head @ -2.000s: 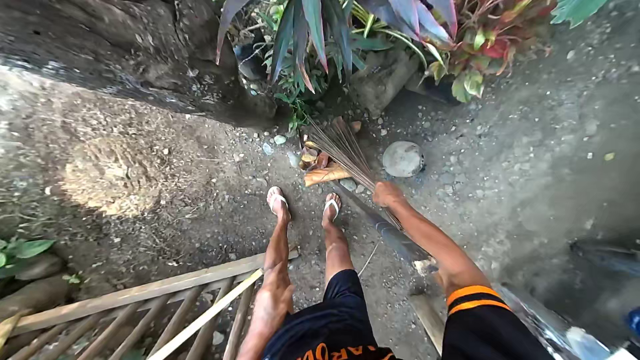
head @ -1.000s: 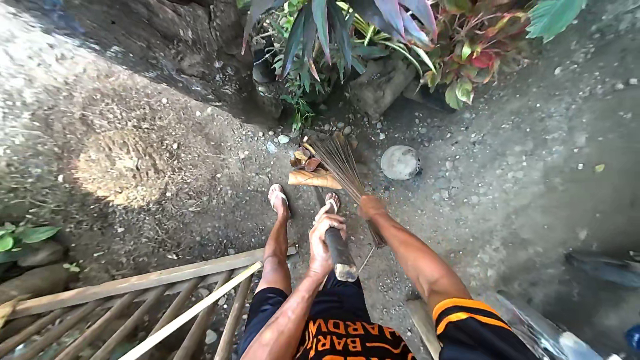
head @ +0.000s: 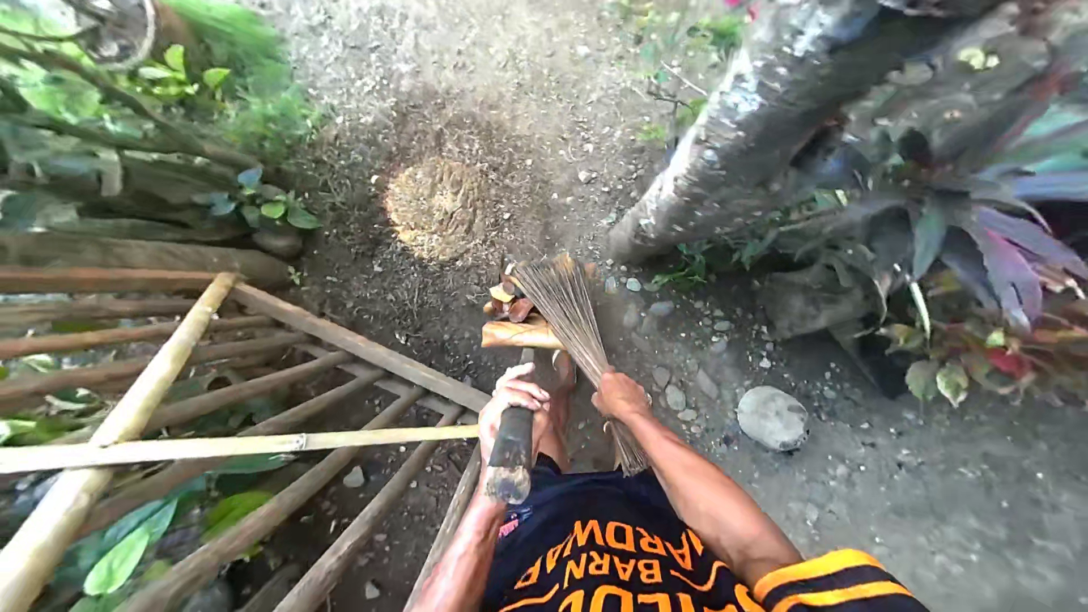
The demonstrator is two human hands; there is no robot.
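My left hand is closed around a thick dark handle, whose blunt end points toward my body. At its far end is an orange-brown dustpan that holds dry brown leaves. With my right hand I grip a stick broom of thin bundled ribs near its bound part. The broom's spread bristles lie over the right side of the pan and the leaves. My feet are mostly hidden behind my hands and the tools.
A slatted wood and bamboo fence stands at left. A tree trunk rises at upper right, beside leafy plants. A round stone sits on the dirt at right. A low brown mound lies ahead.
Two seconds ago my left hand was off the dark handle; it now grips it. The view has turned left. The dustpan with leaves and the broom have moved toward the mound.
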